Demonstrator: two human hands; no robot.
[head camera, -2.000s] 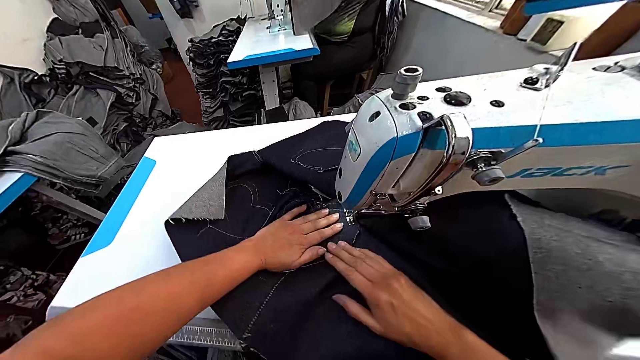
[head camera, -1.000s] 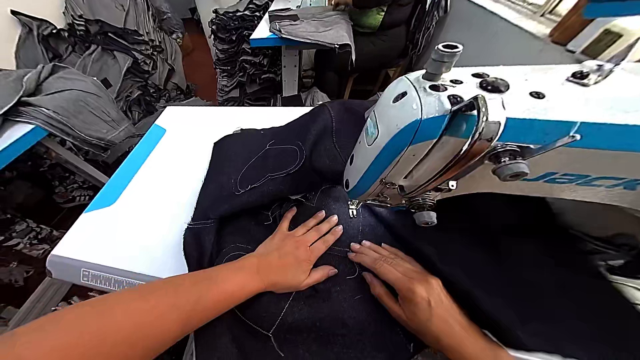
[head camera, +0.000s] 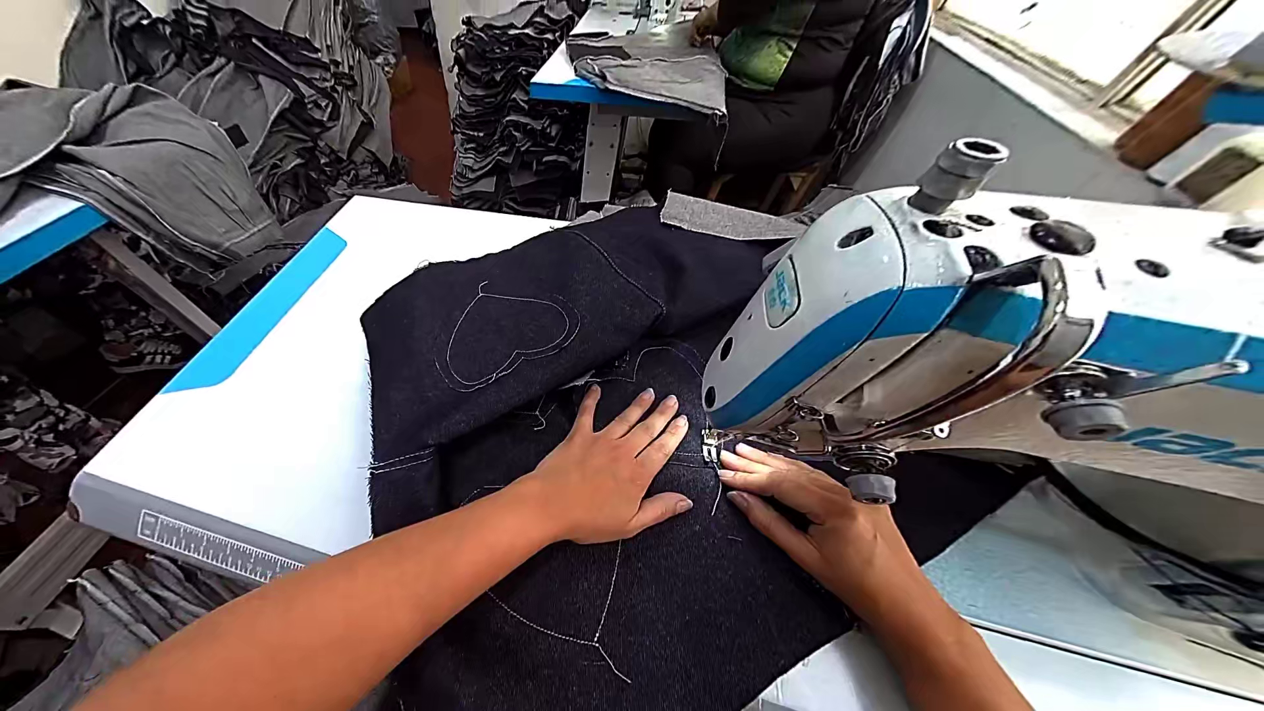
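Observation:
Dark denim fabric with pale stitched heart outlines lies over the white sewing table and passes below the presser foot of a Jack industrial sewing machine. My left hand rests flat on the denim, fingers spread, left of the foot. Close against the foot's right side, my right hand has its fingertips on the cloth, thumb apart from the index finger. Part of the denim is folded over behind my left hand, one heart outline showing on it. The needle tip is too small to make out.
Grey garments lie heaped at the left on another table. Stacked cloth pieces stand behind. A seated person is at a further sewing table with grey fabric. A ruler strip runs along the near table edge.
The denim has shifted and turned under the foot, and the grey flap at its left edge is no longer there. My right hand has moved up to beside the foot.

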